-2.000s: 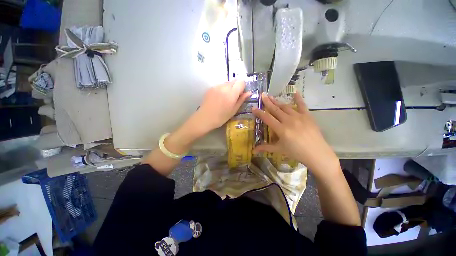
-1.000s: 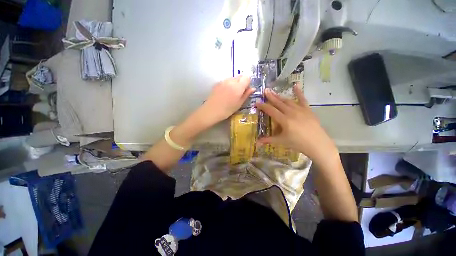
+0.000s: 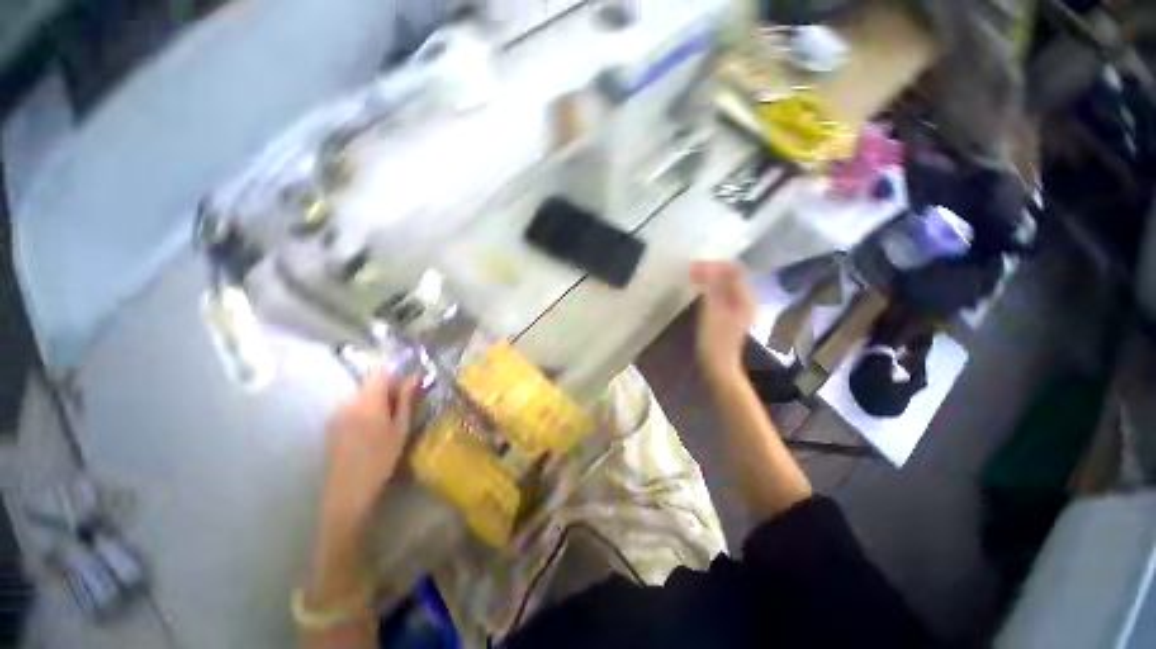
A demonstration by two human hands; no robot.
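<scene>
The view is blurred and turned. My left hand rests on the machine bed beside the needle area, with its fingertips at shiny metal or clear parts. Whether it holds a fabric piece cannot be told. Two yellow printed bands lie at the table edge, on both sides of a dark metal strip, right of my left hand. My right hand is away from the needle, near the table's front edge at the right. Its fingers are blurred, and no held thing can be made out.
A black smartphone lies on the machine table between the needle area and my right hand. A yellow item and a pink item are at the far right end. Dark pieces lie on a white shelf. A tied bundle is at lower left.
The camera view has swung to the right and tilted. My right hand has left the needle area and moved right. My left hand stays near the needle.
</scene>
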